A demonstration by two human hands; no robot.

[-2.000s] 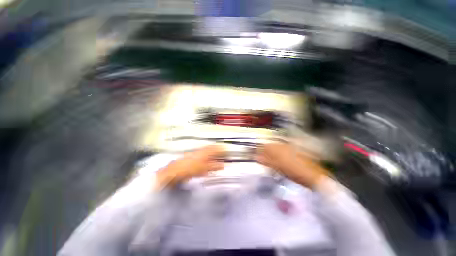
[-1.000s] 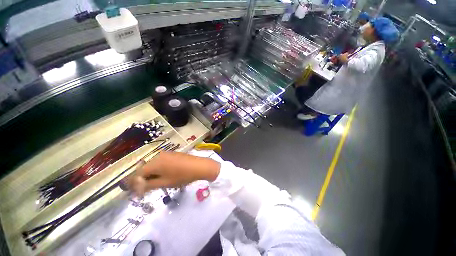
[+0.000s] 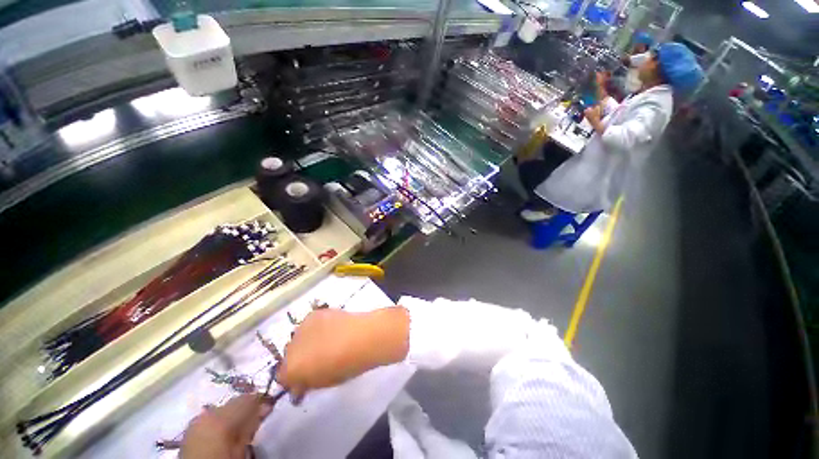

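Observation:
A wire harness (image 3: pixel 235 380) with short branches lies across the white board (image 3: pixel 334 420). My right hand (image 3: pixel 337 351) is closed on a dark cable of it, near the board's middle. My left hand (image 3: pixel 220 428), low at the picture's edge and partly cut off, has its fingers on the same cable, just below my right fingertips. The fingers hide most of the held part.
The cream tray (image 3: pixel 135 357) holds black-and-red wire leads (image 3: pixel 157 291) and long black leads (image 3: pixel 144 376). Tape rolls (image 3: pixel 298 204), a tape dispenser (image 3: pixel 366 211) and a yellow-handled tool (image 3: pixel 359 269) are beyond. A person (image 3: pixel 620 134) sits at the upper right.
My right hand has moved down and right from the tray's front edge onto the harness. My left hand has come into view beside it. The view has shifted slightly.

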